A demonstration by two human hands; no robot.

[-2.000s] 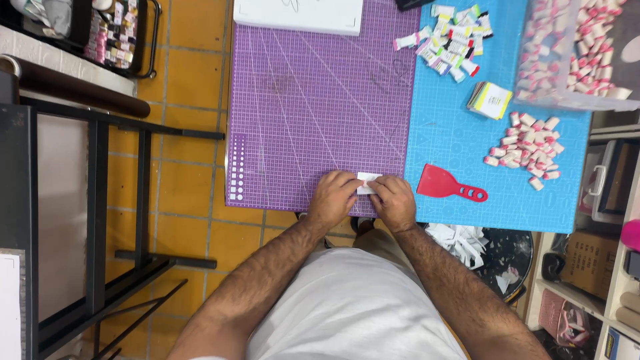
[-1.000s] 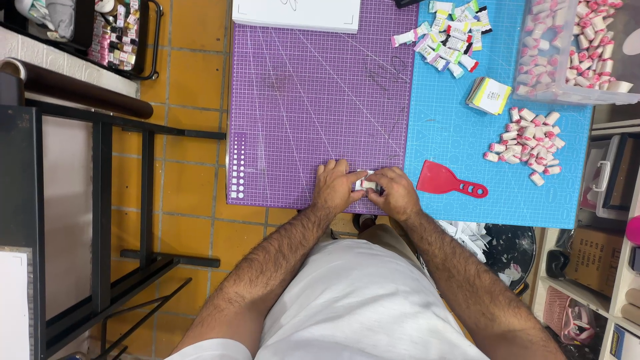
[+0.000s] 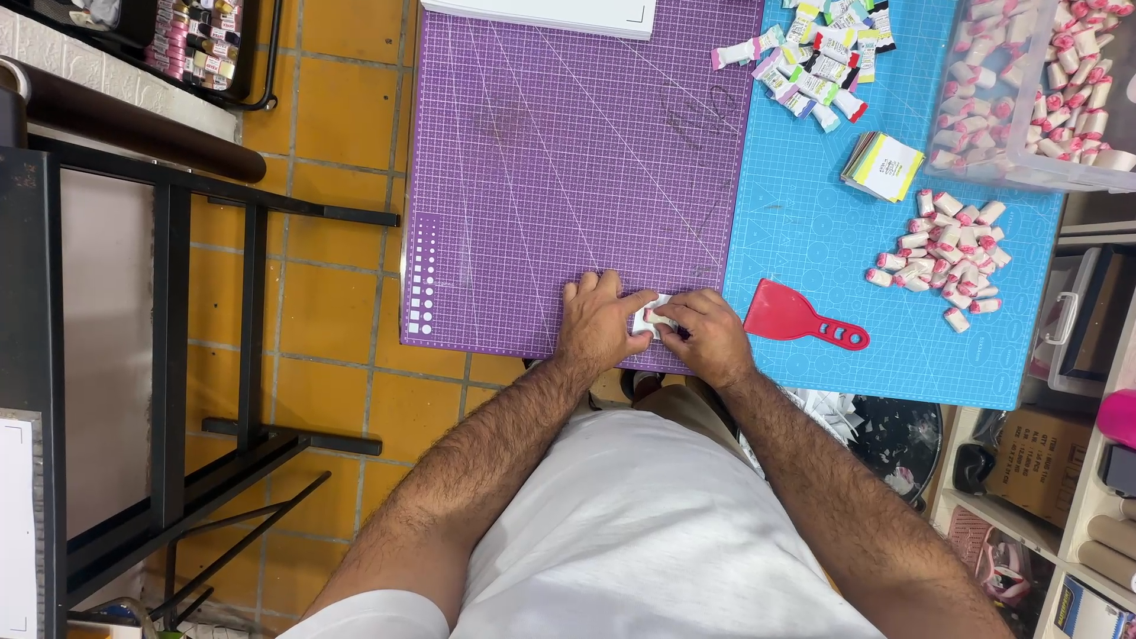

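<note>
On the purple cutting mat point(image 3: 568, 177), near its front edge, lies a small white paper wrapper point(image 3: 641, 323) with a pink-and-white candy piece point(image 3: 655, 317) on it. My left hand point(image 3: 599, 324) rests flat beside it, thumb and index finger at the wrapper's left edge. The fingertips of my right hand point(image 3: 708, 335) pinch the candy piece from the right. A red plastic scraper point(image 3: 781, 311) lies on the blue cutting mat point(image 3: 887, 373). Beyond it are a pile of unwrapped candy pieces point(image 3: 954, 248), a stack of printed papers point(image 3: 883, 167) and a heap of wrapped candies point(image 3: 821, 67).
A clear plastic bin point(image 3: 994, 169) full of candy pieces stands at the back right. White sheets point(image 3: 550, 13) lie at the mat's far edge. Below the table, at right, is a black bin point(image 3: 905, 435) with paper scraps. A black metal frame point(image 3: 169, 355) stands at left.
A candy piece now shows on the wrapper between my hands; two seconds ago only white paper showed there. My left hand's fingers have spread flat on the mat.
</note>
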